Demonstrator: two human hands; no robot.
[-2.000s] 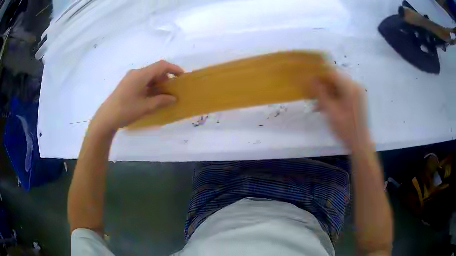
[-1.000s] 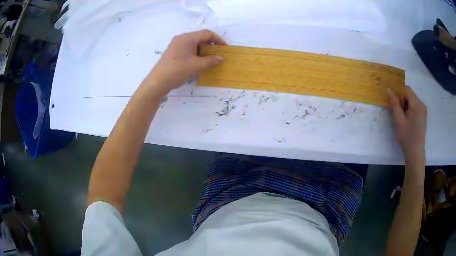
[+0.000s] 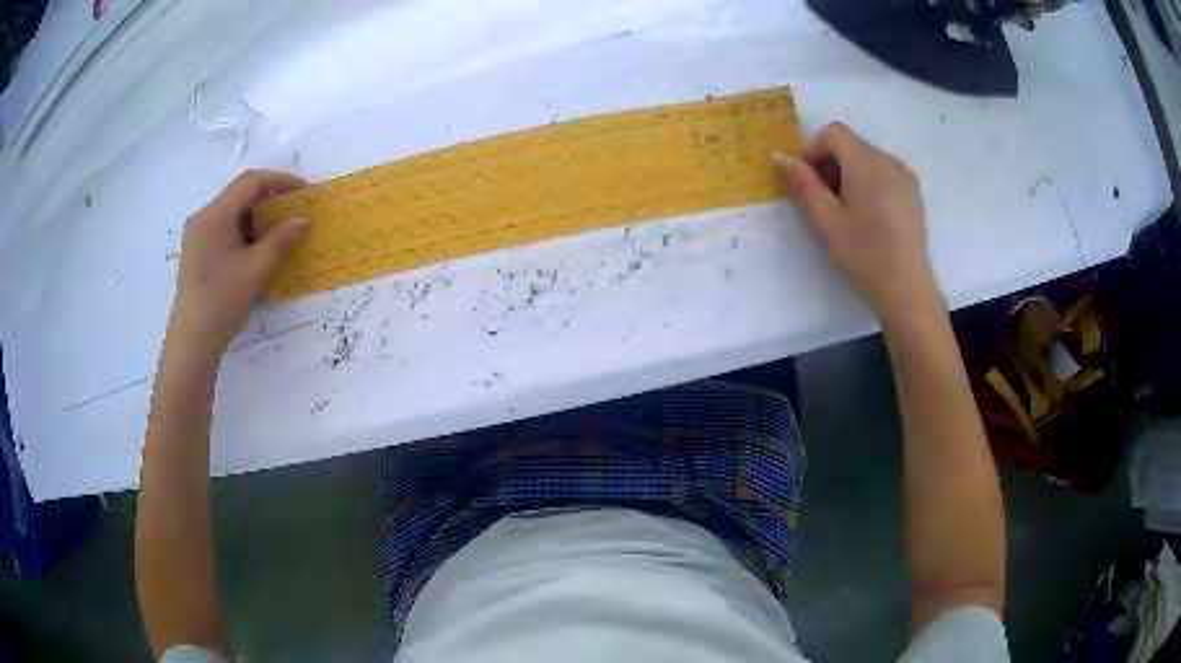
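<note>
A flat yellow pattern ruler (image 3: 531,188) with fine dark markings lies over the white cloth-covered table (image 3: 622,311), tilted slightly up to the right. My left hand (image 3: 246,246) grips its left end, thumb on top and fingers at the far edge. My right hand (image 3: 848,207) pinches the ruler's right end, with the thumb at the edge. Both hands are bare. Whether the ruler rests fully on the cloth or is slightly raised, I cannot tell. The undersides of the fingers are hidden.
The dark iron (image 3: 926,45) stands beyond my right hand, cut off by the top edge. A thin white cord (image 3: 220,123) lies at the upper left. Below the table's right edge is a dark container with yellow strips (image 3: 1043,376). Blue material (image 3: 45,538) shows at the lower left.
Both hands still hold the ruler's ends. The view has turned, and the ruler now shows further left, with its right end higher. Its dark markings show more clearly.
</note>
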